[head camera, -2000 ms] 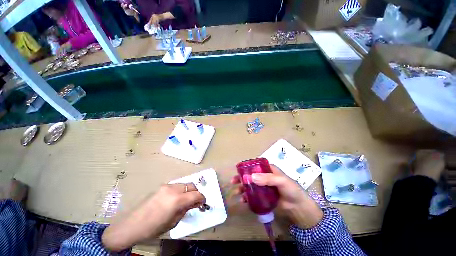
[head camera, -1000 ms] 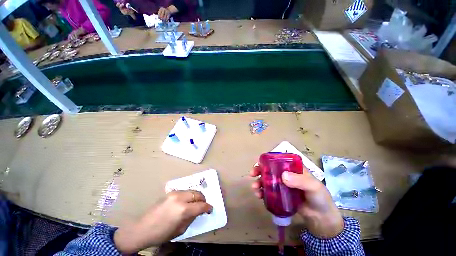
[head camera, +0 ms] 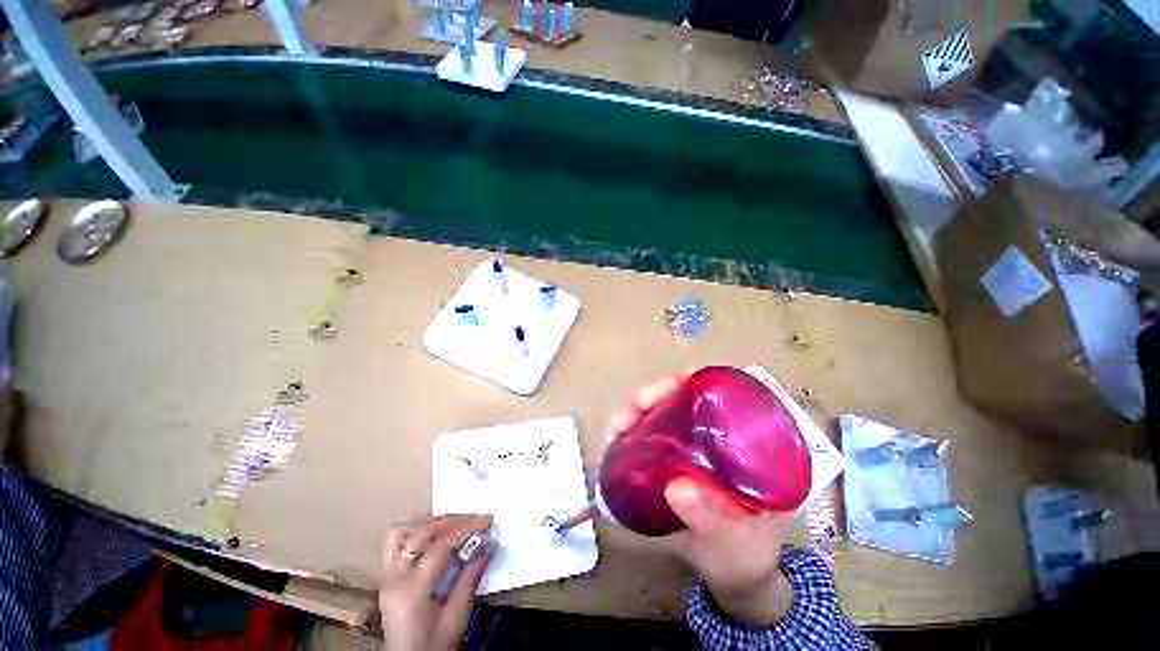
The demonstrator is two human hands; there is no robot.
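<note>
My right hand [head camera: 731, 541] grips a translucent red squeeze bottle [head camera: 712, 445], tilted so its thin dark nozzle points left to a small metal piece [head camera: 552, 524] on the near white plate [head camera: 515, 490]. My left hand [head camera: 426, 572] is at that plate's lower left corner, pinching a small silvery piece [head camera: 472, 548] between thumb and finger. Two more small metal pieces stand at the plate's back. Behind it a white plate [head camera: 503, 363] carries several blue-topped upright parts. Another white plate is partly hidden behind the bottle.
A pale plate with silvery parts [head camera: 897, 477] lies at right, another [head camera: 1066, 541] beyond it. An open carton [head camera: 1037, 331] stands far right. A little pile [head camera: 688, 318] lies at bench centre. Round dishes [head camera: 93, 232] lie at left. The green belt [head camera: 534, 165] crosses behind, with a white post at left.
The bottle has swung from nozzle-down to tilted left, its nozzle now at the near plate. My left hand has moved down and left from the plate's middle. The camera view has shifted.
</note>
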